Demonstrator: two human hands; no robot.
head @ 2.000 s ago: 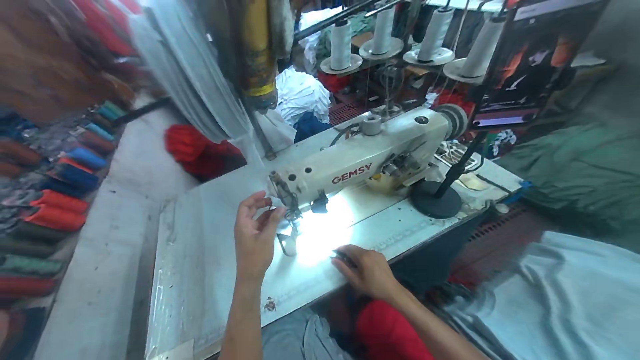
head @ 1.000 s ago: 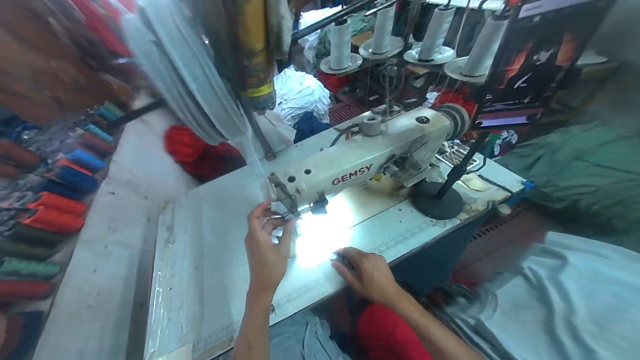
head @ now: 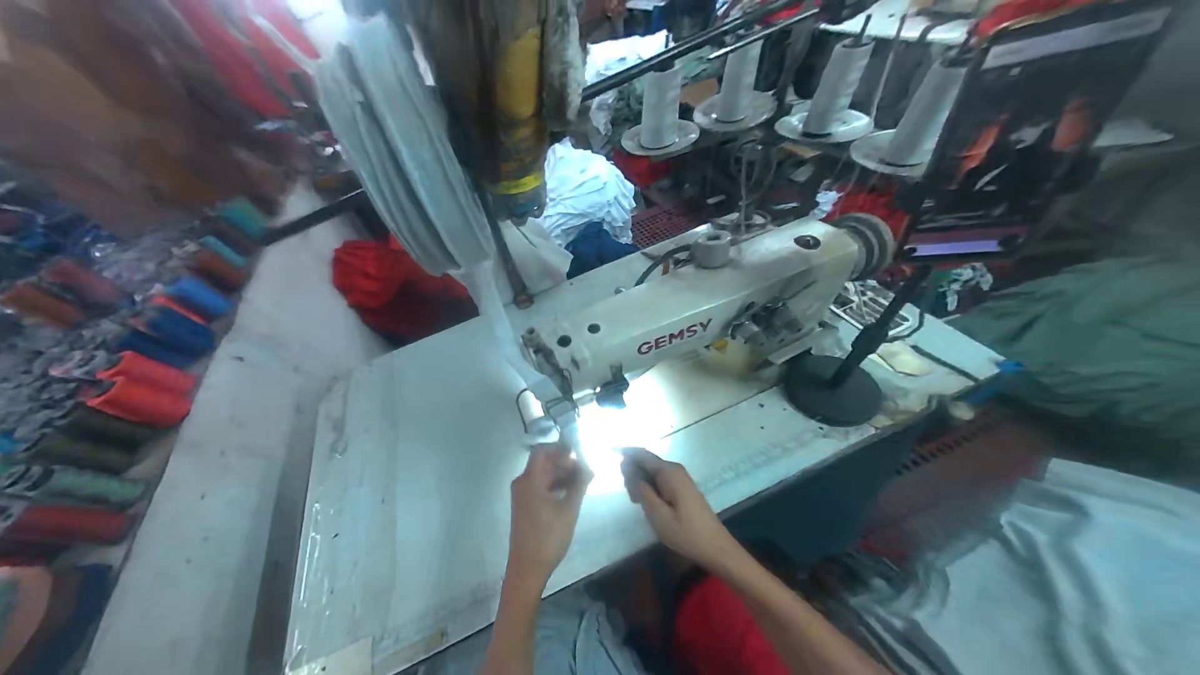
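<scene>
A white Gemsy sewing machine (head: 675,328) stands on a pale work table (head: 422,525), its lamp glaring around the needle area. My left hand (head: 548,497) is just in front of the presser foot, fingertips drawn together by a pale fabric strip (head: 511,347) that runs down from a hanging roll (head: 403,150) to the machine's head. Glare hides whether the fingers grip it. To the right of the glare, my right hand (head: 670,497) has its thumb and fingers bent together around something small and dark that cannot be made out.
A round black stand base (head: 832,389) sits on the table's right part, holding a phone (head: 1031,131). Thread cones (head: 661,103) stand behind the machine. Thread spools (head: 150,384) line the left side. Red cloth (head: 394,281) lies behind the table; pale cloth (head: 1078,572) is at the lower right.
My left hand has come down from the machine's needle end to the table in front of it. My right hand has shifted a little closer to the glare.
</scene>
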